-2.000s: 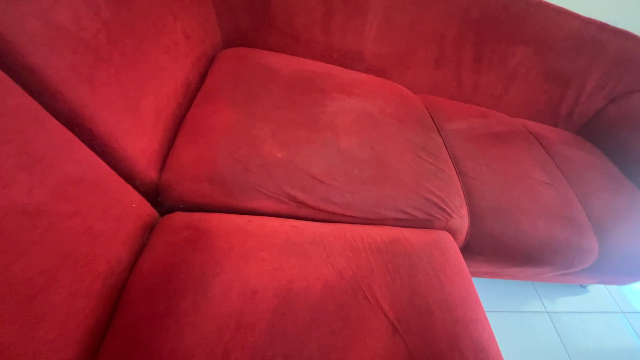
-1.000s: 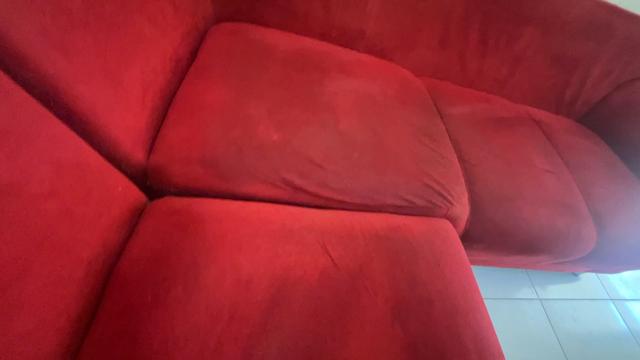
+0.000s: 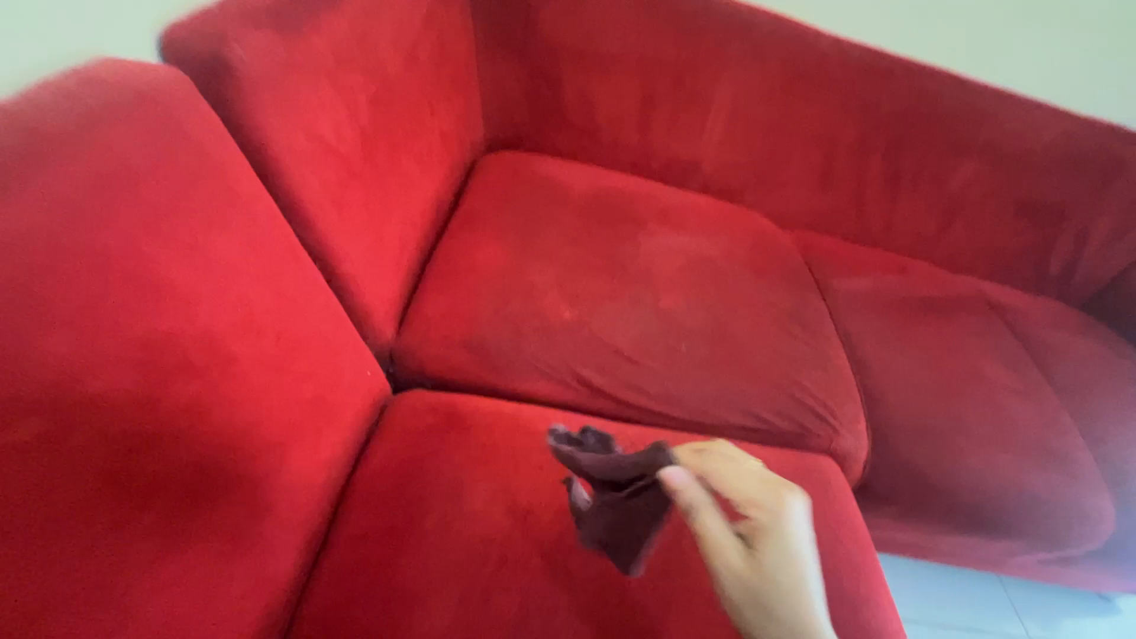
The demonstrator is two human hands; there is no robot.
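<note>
My right hand (image 3: 759, 524) reaches in from the bottom edge, right of the middle. Its thumb and fingers pinch a dark maroon cloth (image 3: 621, 501) by one corner. The cloth hangs crumpled and slightly blurred over the near seat cushion (image 3: 444, 532) of a red fabric sofa; whether it touches the cushion I cannot tell. Behind it is the corner seat cushion (image 3: 621, 284), wrinkled along its front edge. My left hand is out of sight.
Red sofa backrests rise at the left (image 3: 160, 337) and along the back (image 3: 710, 115). More seat cushions (image 3: 958, 399) run to the right. Light floor tiles (image 3: 958, 599) show at the lower right, and a pale wall (image 3: 1021, 44) stands behind.
My right hand has come into view with the maroon cloth pinched in it; neither shows in the earlier frames. The view has shifted, showing more of the backrests and the wall.
</note>
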